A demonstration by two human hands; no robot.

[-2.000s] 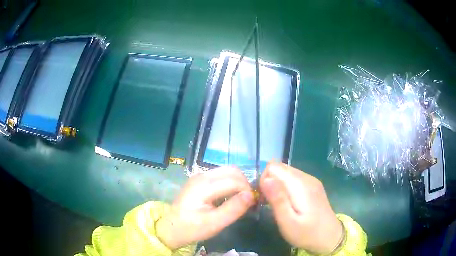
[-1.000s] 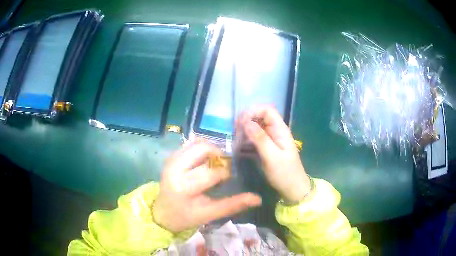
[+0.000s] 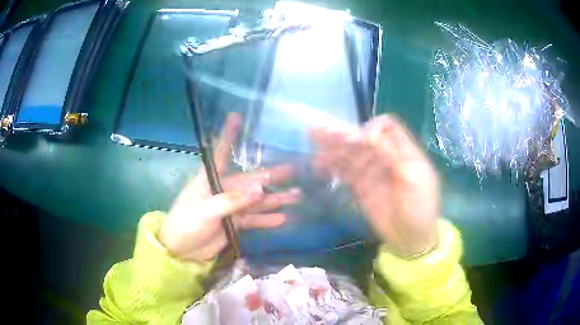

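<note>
A clear touch panel with a dark border (image 3: 202,127) is lifted and tilted in front of me, over the working stack (image 3: 371,70). My left hand (image 3: 219,200) holds it at its left edge, with the fingers spread and seen through the glass. My right hand (image 3: 388,181) is motion-blurred at the panel's right side. A long white glare streak (image 3: 286,113), which looks like clear film, runs across the panel to the right fingertips. Whether those fingers pinch film or glass is unclear.
A separate panel (image 3: 159,82) lies left of the stack, partly behind the lifted one. Black-framed panel stacks (image 3: 54,63) are at far left, with a gold tab (image 3: 76,119). A crumpled film pile (image 3: 490,105) is at right, beside a white rectangle with black outline (image 3: 558,178).
The panel, first upright and edge-on over the stack, is now turned broad face toward me. My left hand has spread along its left edge. My right hand has moved right. The bench view has shifted upward.
</note>
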